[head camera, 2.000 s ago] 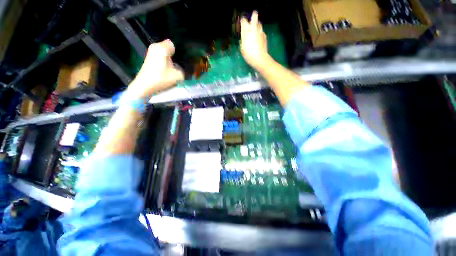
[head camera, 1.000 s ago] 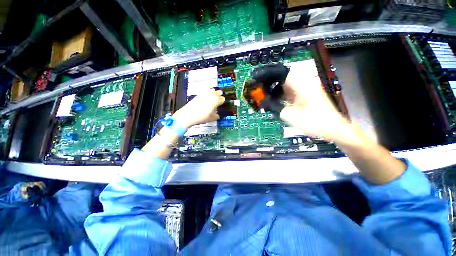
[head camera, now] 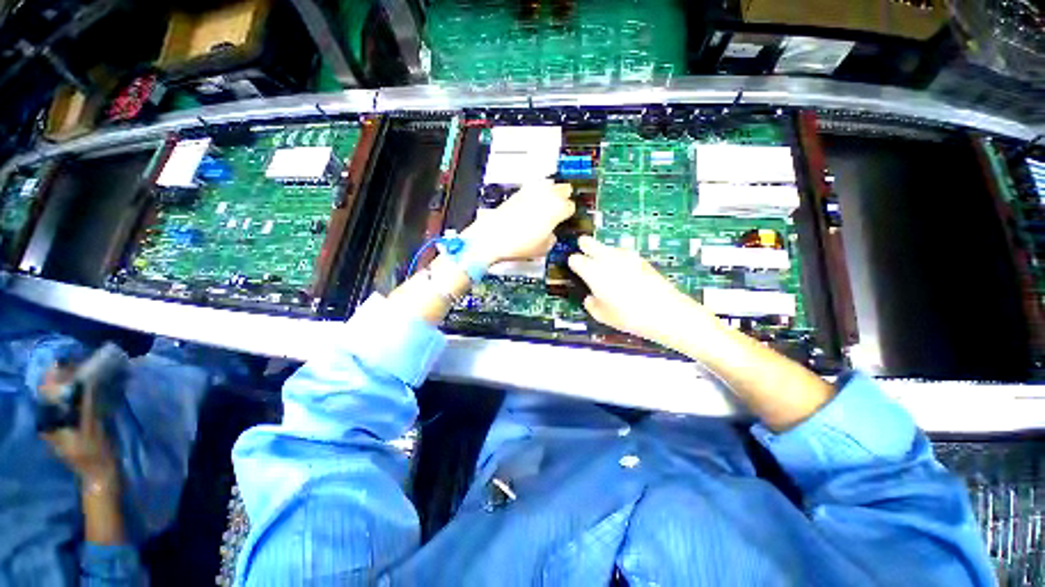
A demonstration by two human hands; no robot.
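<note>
A green circuit board (head camera: 644, 205) lies in a dark carrier in front of me, with pale white blocks (head camera: 745, 180) on both sides and a blue part (head camera: 576, 166) near its top. My left hand (head camera: 524, 222) is curled over the board's left part; black round components (head camera: 493, 196) show at its edge. My right hand (head camera: 622, 287) is low over the board's left-centre, fingertips touching a dark part (head camera: 564, 255) between the hands. Whether it is gripped is hidden. A yellow-red part (head camera: 762, 240) sits at the board's right.
Silver rails run behind and in front (head camera: 504, 365) of the boards. Another board (head camera: 246, 218) lies left. Reddish-brown bars (head camera: 827, 229) edge the carriers. Cardboard boxes (head camera: 212, 32) and red parts (head camera: 134, 99) stand behind. Another person's hand (head camera: 83, 427) holds a greyish object at lower left.
Both hands came down from behind the back rail to the board. The right hand then moved left from the board's right half, where it carried black parts and an orange one.
</note>
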